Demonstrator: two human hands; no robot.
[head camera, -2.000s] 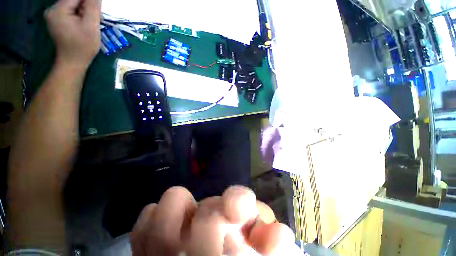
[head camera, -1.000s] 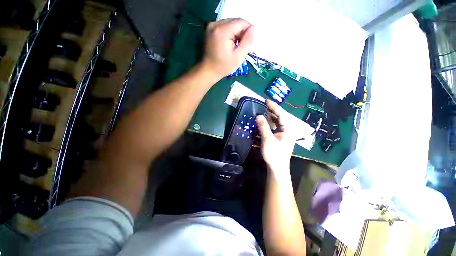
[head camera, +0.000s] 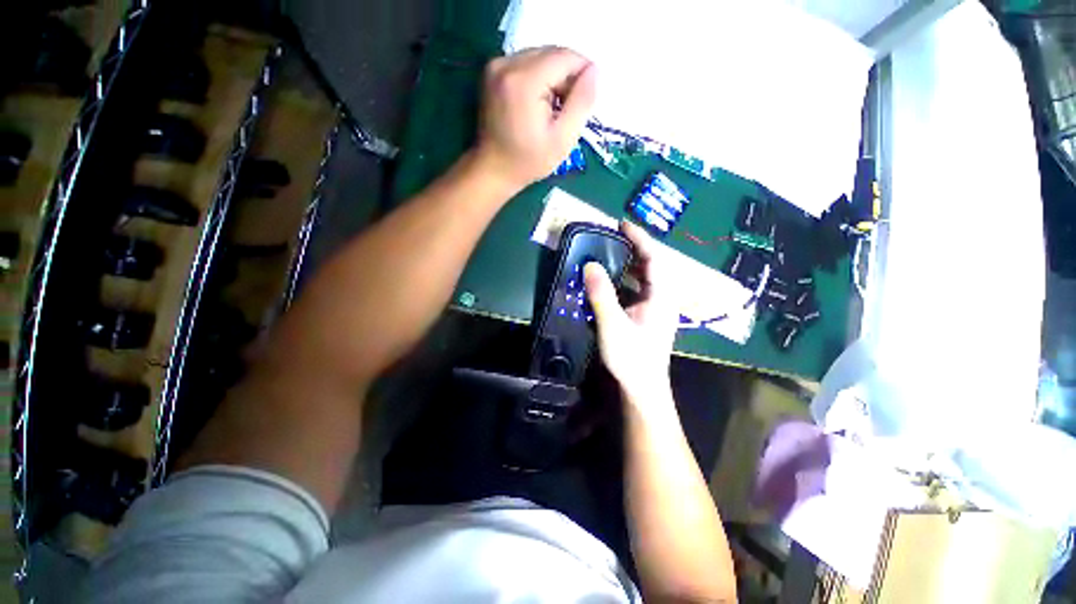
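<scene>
A black door lock (head camera: 578, 266) stands over the bench's front edge, its keypad digits lit white-blue. A black lever handle (head camera: 507, 382) sticks out to the left at its lower part. My right hand (head camera: 628, 325) grips the lock's right side, thumb on the keypad and fingers behind the edge. The thumb hides some digits. My left hand (head camera: 531, 112) is curled over the back left of the green mat, away from the lock. Whether it holds something inside the fist is hidden.
A battery pack (head camera: 658, 202) and green circuit boards (head camera: 689, 162) lie behind the lock. Small black parts (head camera: 791, 309) are heaped at the right of the mat. A white strip (head camera: 714, 301) lies along the front. Wire racks of black locks (head camera: 130, 254) stand left; a carton (head camera: 944, 555) is lower right.
My right hand has gone from close to the camera to the lock, and its thumb has moved up onto the keypad. The view has swung left, showing the racks. My left hand stays curled.
</scene>
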